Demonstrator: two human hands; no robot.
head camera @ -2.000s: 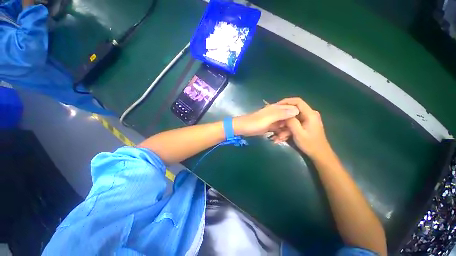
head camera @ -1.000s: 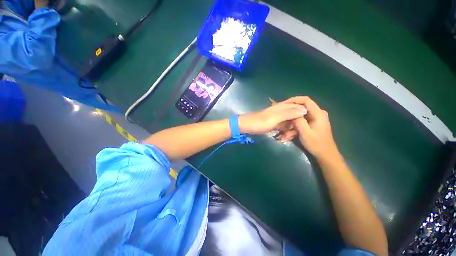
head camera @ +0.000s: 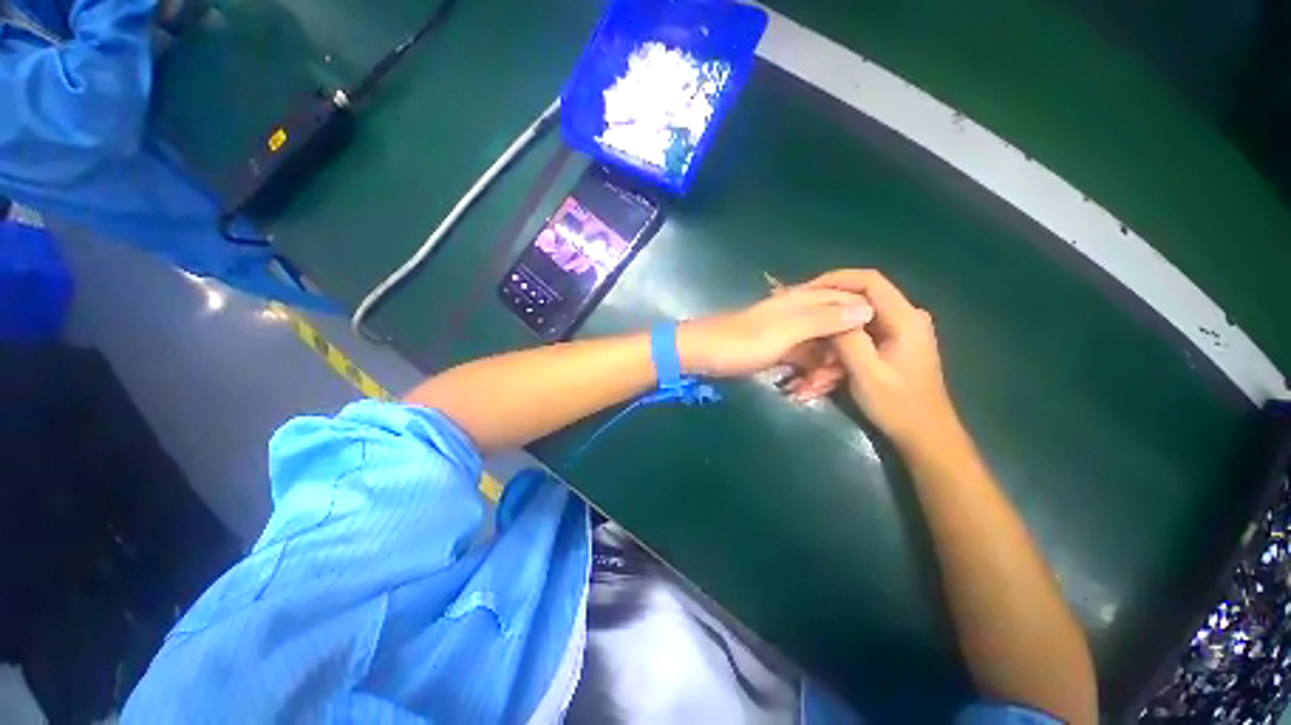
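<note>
My left hand, with a blue wrist strap, lies over and against my right hand above the green bench mat. The fingers overlap, so the palms are hidden. A thin pointed tool sticks out at the far side of the hands; which hand holds it cannot be told. Something small and shiny shows near the fingertips below, too small to name. A smartphone with a lit pink screen lies left of the hands. A blue bin of white pieces stands beyond it.
A grey cable curves left of the phone. A black power adapter lies at the upper left, near another person's blue sleeve. A white edge strip runs across the far side. A black tray with shiny parts is at the lower right.
Compared with two seconds ago, the whole view has shifted slightly, with the bin, phone and hands a little further right. The hands keep the same overlapping pose.
</note>
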